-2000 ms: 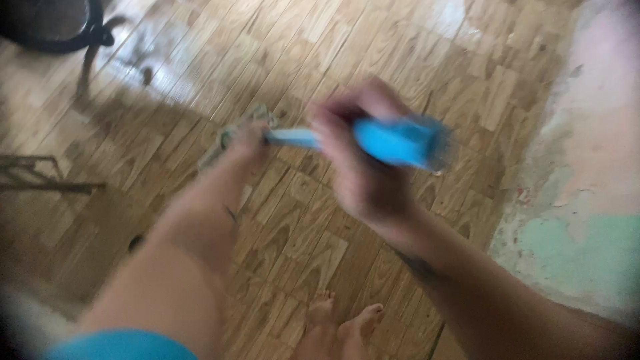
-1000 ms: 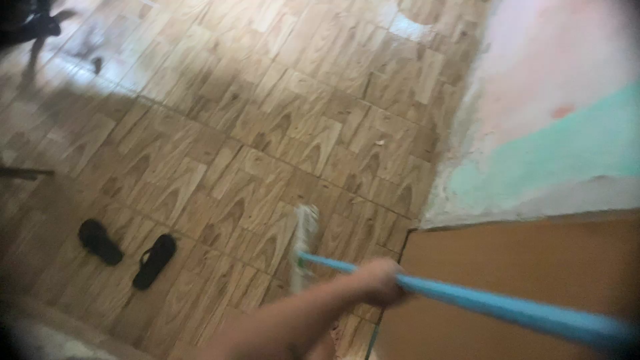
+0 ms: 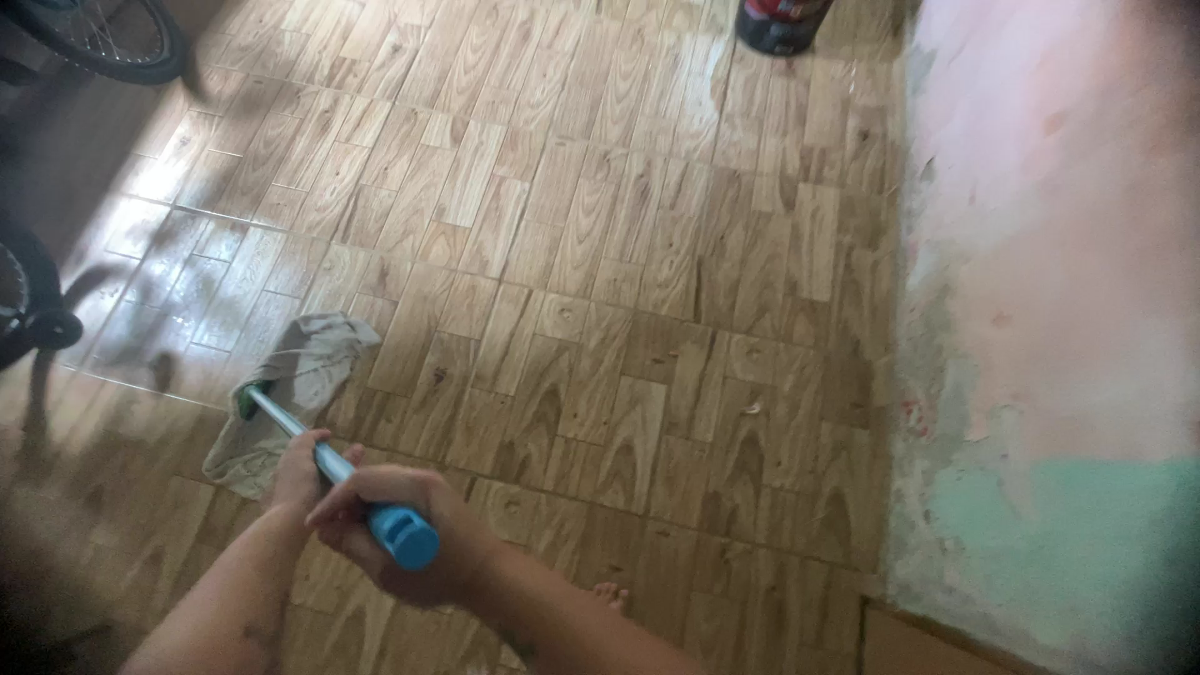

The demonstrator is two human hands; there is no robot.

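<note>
A blue pole slants from the lower middle of the view up and left to a green head. Around that head a damp-looking grey cloth lies on the wood-look tiled floor. My right hand grips the pole just below its blue end cap. Farther down the pole, close to the cloth, my left hand is closed around it. The two hands are nearly touching, and the right one partly hides the pole.
Bicycle wheels stand at the left edge. A dark container with a red label is at the top. Along the right runs a wall with worn pink and green paint. Toes of a bare foot show at the bottom, and a brown surface lies lower right.
The cloth-covered head has moved left across the floor, toward the bicycle. Both hands now show on the pole, where one second ago only one was visible. The view has shifted.
</note>
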